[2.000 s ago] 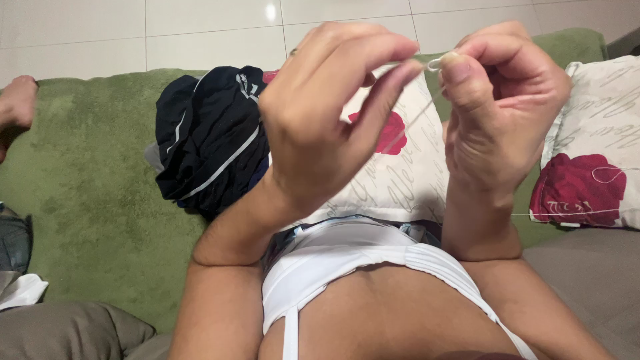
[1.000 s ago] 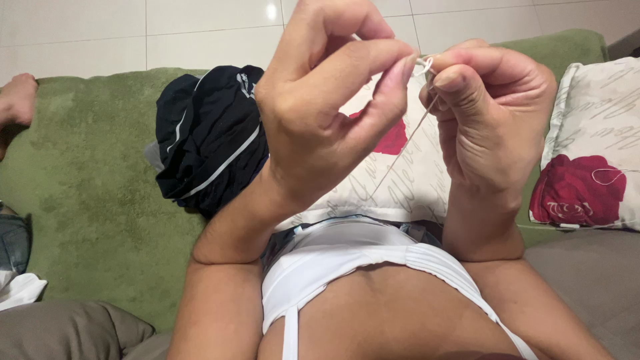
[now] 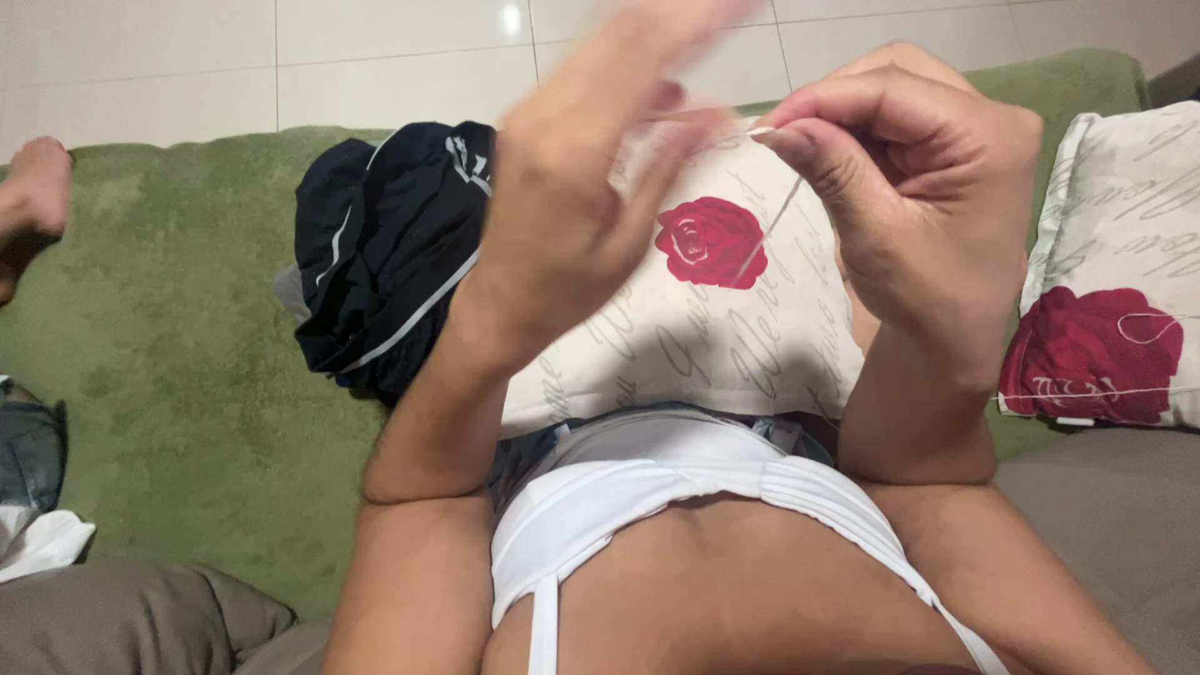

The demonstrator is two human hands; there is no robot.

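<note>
Between thumb and forefinger my right hand [image 3: 914,187] pinches a small light piece of yarn or cord work [image 3: 764,132]. From it a thin, blurred stick-like thing [image 3: 780,220] slants down to the left over the printed rose; a crochet hook or a taut thread, I cannot tell which. My left hand [image 3: 581,178] is motion-blurred, just left of the piece, its thumb and fingers apart; whether it holds a strand is unclear. Beneath both hands lies a cream cushion [image 3: 656,347] with script print and a red rose. A thin white thread [image 3: 1092,396] crosses the second cushion [image 3: 1172,178] at the right.
I sit on a green-covered sofa [image 3: 178,375]. A bunched black garment with white piping [image 3: 403,244] lies left of my forearm. Another person's bare foot [image 3: 39,187] is at the far left, with dark and white cloth [image 3: 42,544] below it. Grey-brown cushions [image 3: 122,619] line the near edge.
My left hand has moved away from the small light piece, with its fingers spreading upward. The right hand keeps its pinch and has shifted little.
</note>
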